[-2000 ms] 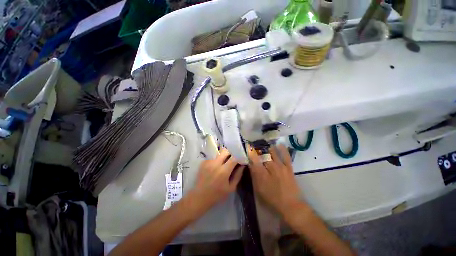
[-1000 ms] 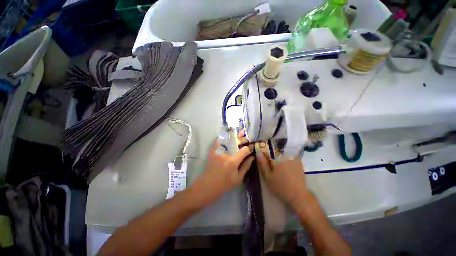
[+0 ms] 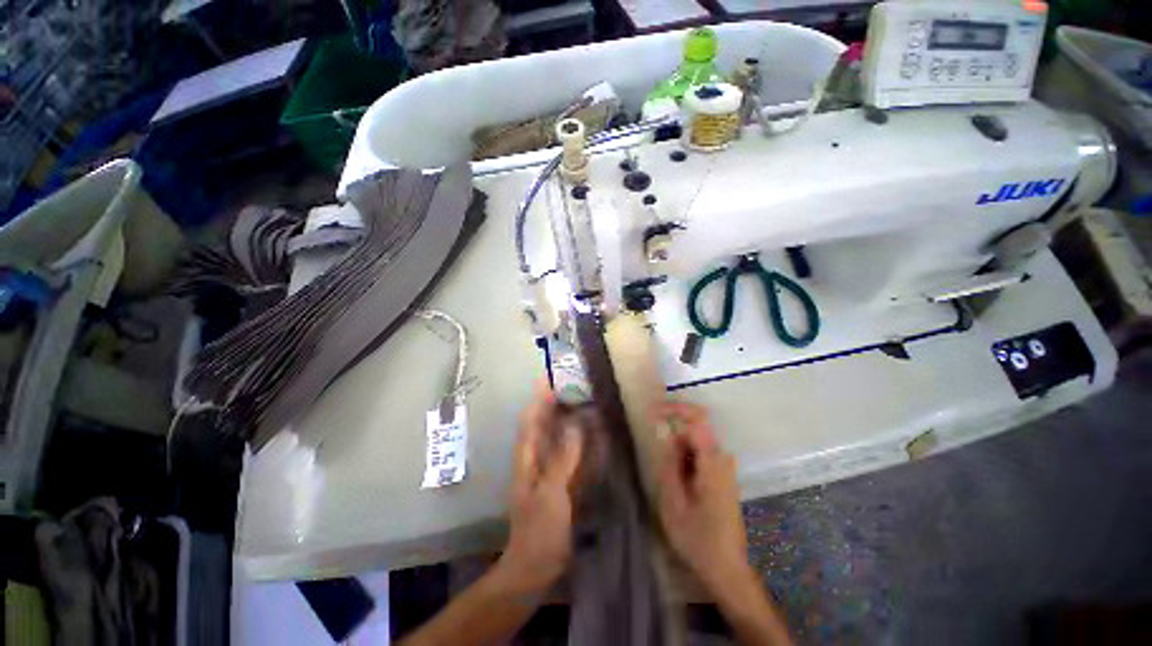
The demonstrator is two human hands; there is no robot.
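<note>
A long grey-brown waistband piece (image 3: 614, 467) runs from the needle area (image 3: 588, 307) of the white sewing machine (image 3: 809, 189) down over the table's front edge, with a paler beige strip along its right side. My left hand (image 3: 546, 461) is at the strip's left edge, fingers pointing up and slightly blurred. My right hand (image 3: 692, 467) is at its right edge, fingers curled. Whether either hand grips the fabric is hard to tell. The strip's lower end runs out of the picture.
A fanned waistband bundle (image 3: 348, 290) lies on the left tabletop, with a white ticket (image 3: 445, 446) on a string beside it. Green-handled scissors (image 3: 754, 303) lie under the machine arm. A thread spool (image 3: 711, 117) and control panel (image 3: 954, 53) stand above. A dark phone-like rectangle (image 3: 336, 608) is lower left.
Both hands have moved down from the needle toward the table's front edge, and more of the strip shows between them. The view has shifted, showing the whole machine arm and the full scissors handles.
</note>
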